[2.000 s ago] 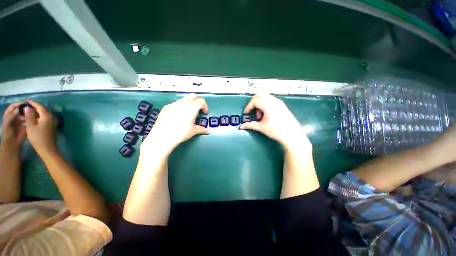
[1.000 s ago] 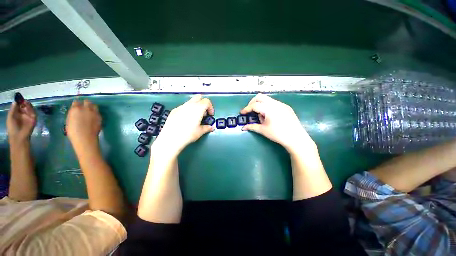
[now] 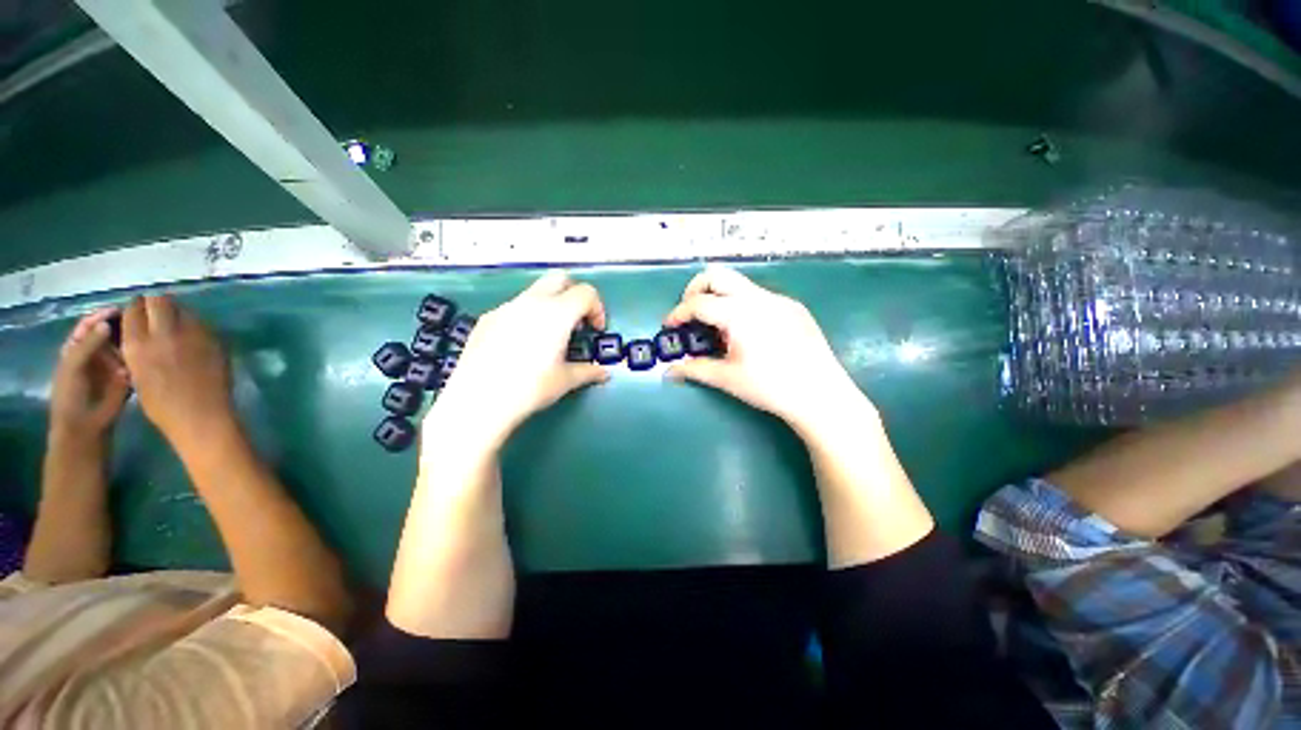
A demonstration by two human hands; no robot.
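A short row of small black square parts (image 3: 641, 352) lies between my hands on the green bench top (image 3: 656, 471). The row sags a little in the middle. My left hand (image 3: 549, 342) has thumb and fingers around the part at the left end. My right hand (image 3: 728, 340) has thumb and fingers around the part at the right end. The fingers partly hide both end parts. A cluster of several loose black parts (image 3: 404, 398) lies to the left of my left forearm, which hides some of them.
A pale metal rail (image 3: 571, 238) runs behind my hands, with a slanting post (image 3: 271, 136) at left. Small pieces (image 3: 383, 156) lie on the belt beyond. Clear plastic trays (image 3: 1141, 321) are at right. A neighbour's hands (image 3: 143, 364) are at left, a plaid sleeve (image 3: 1127, 585) at right.
The row of parts between my hands has gone from nearly straight to slightly bent, and my hands are a little closer together. The neighbour's hands at left parted and came together again.
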